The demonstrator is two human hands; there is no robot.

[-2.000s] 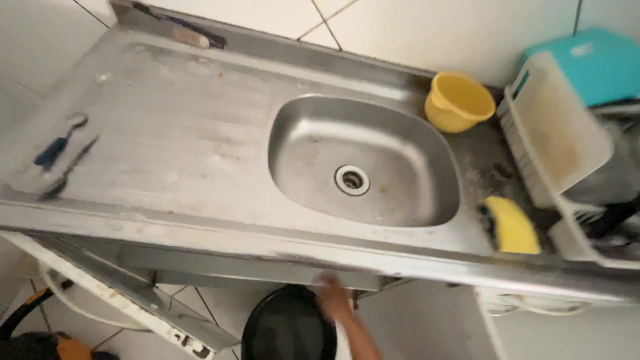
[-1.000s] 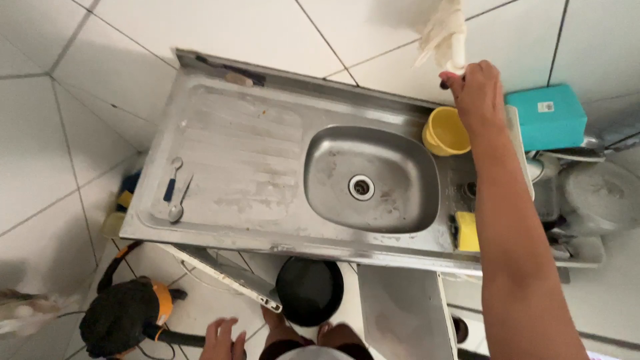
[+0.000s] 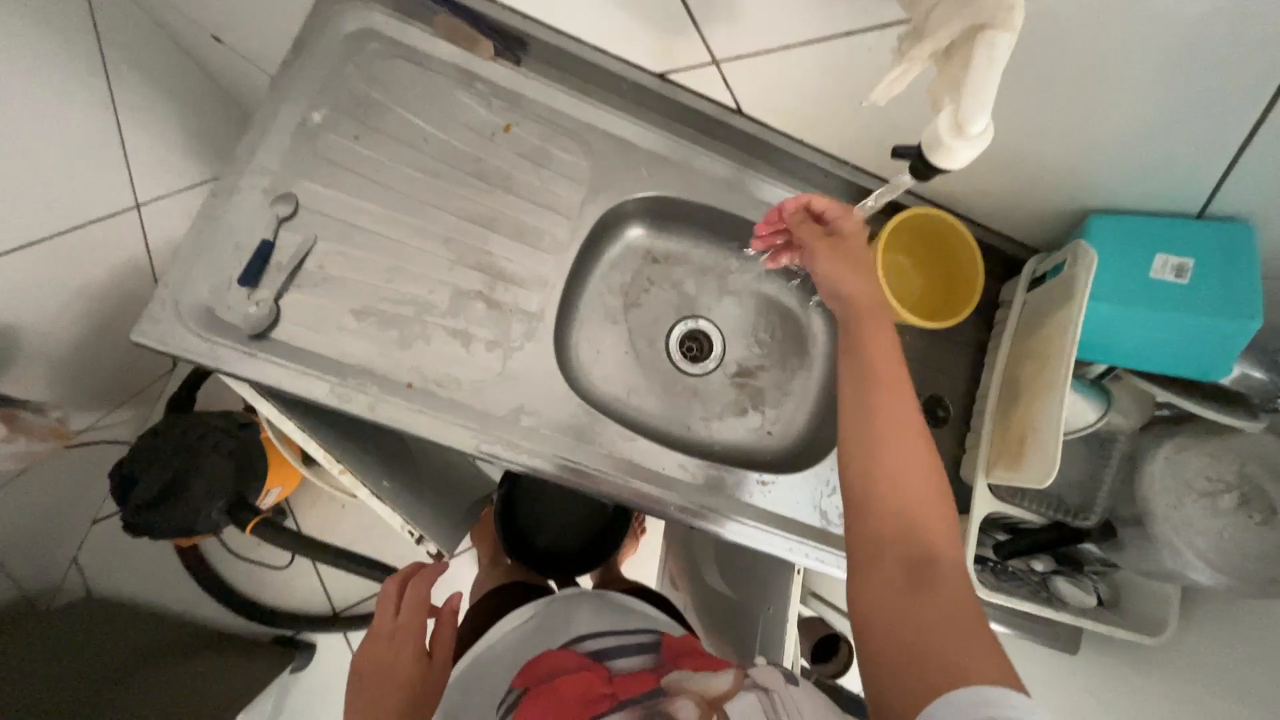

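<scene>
Water runs from the white tap [image 3: 958, 135] at the upper right onto my right hand [image 3: 815, 245], which is over the upper right part of the steel sink basin [image 3: 650, 380] with its fingers slightly bent and nothing held. Just right of that hand stands a yellow plastic tub [image 3: 930, 268]. My left hand [image 3: 405, 620] hangs empty below the counter's front edge, near an open cabinet door [image 3: 350, 460], its fingers apart. Spoons [image 3: 262, 316] and a knife [image 3: 296, 268] lie on the left of the steel drainboard [image 3: 430, 240].
A white dish rack [image 3: 1150, 615] with cutlery and dishes and a teal box [image 3: 1170, 290] are at the right. Beneath the counter are a black round pan [image 3: 560, 525] by my legs and, at the left, a black and orange vacuum cleaner [image 3: 205, 475] with its hose.
My right hand has moved from the tap down over the basin, and water now flows from the tap. The yellow item seen right of the basin is now hidden from view.
</scene>
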